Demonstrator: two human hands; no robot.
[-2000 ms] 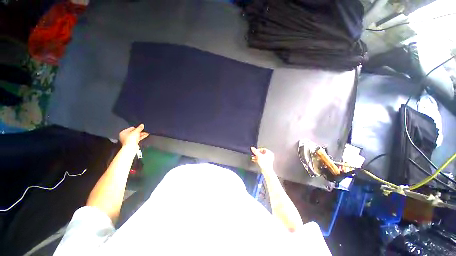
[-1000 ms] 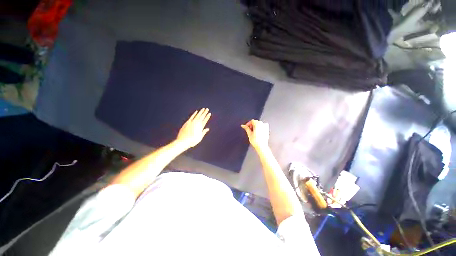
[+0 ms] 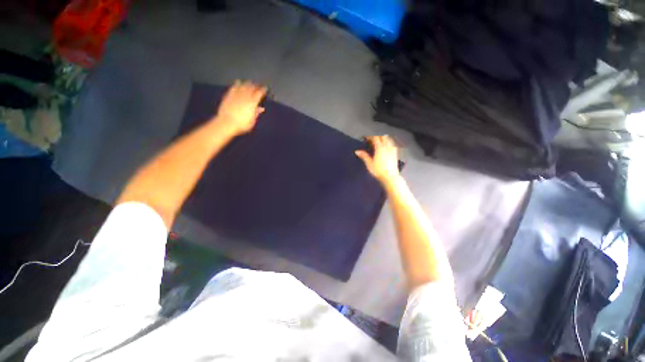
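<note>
A dark navy skirt (image 3: pixel 283 184) lies flat on the grey pressing table cover (image 3: pixel 311 56). My left hand (image 3: pixel 242 107) is on the skirt's far edge, left of its middle, fingers bent over the edge. My right hand (image 3: pixel 380 157) is at the skirt's far right corner, thumb apart from the fingers. The fingertips of both hands are partly hidden, so I cannot tell if they pinch the cloth. The steam iron does not show; my right arm and sleeve cover that part of the table's near edge.
A black pile of garments (image 3: pixel 474 92) stands at the far right of the table. A blue board (image 3: pixel 361 15) is at the far edge. A red bag (image 3: pixel 88 30) is past the left end. A pale card (image 3: pixel 486 311) with red marks is at the near right.
Both hands have moved away from me, from the skirt's middle and right side to its far edge. The view has shifted, showing the blue board and no longer the iron.
</note>
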